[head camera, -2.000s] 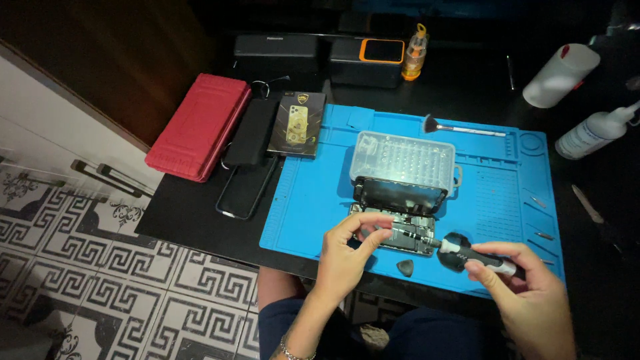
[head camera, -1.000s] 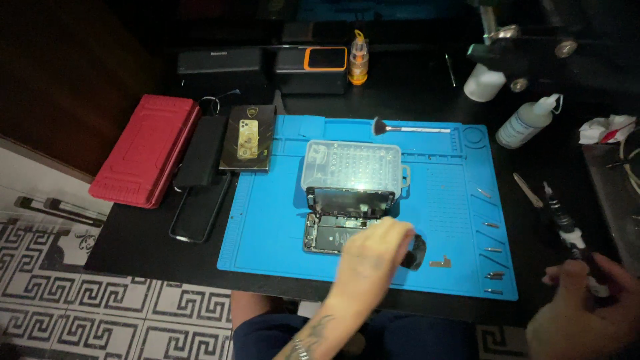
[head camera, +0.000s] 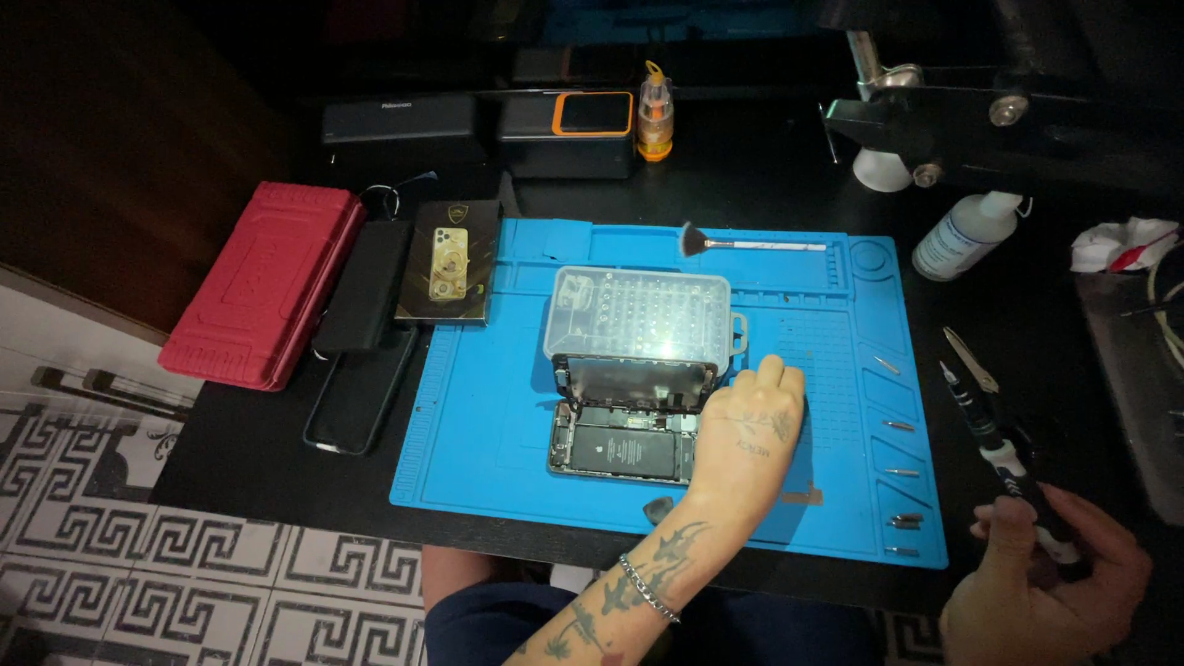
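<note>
An opened smartphone lies on the blue silicone repair mat, its battery bared. Its screen assembly stands tilted up against a clear plastic case of screwdriver bits. My left hand reaches over the phone's right end, fingers curled; its fingertips, and anything in them, are hidden. My right hand holds a black and grey screwdriver, tip up, beyond the mat's right edge. Near the phone lie a dark opening pick and a small metal bracket.
A brush and several screwdriver bits lie on the mat. A red case, a phone box and a black phone case are at left; a white bottle and metal tweezers at right.
Two seconds ago both hands were at the phone with the screwdriver. My right hand has moved off right, still holding it. My left hand has since shifted to the phone's right end. The view has turned right.
</note>
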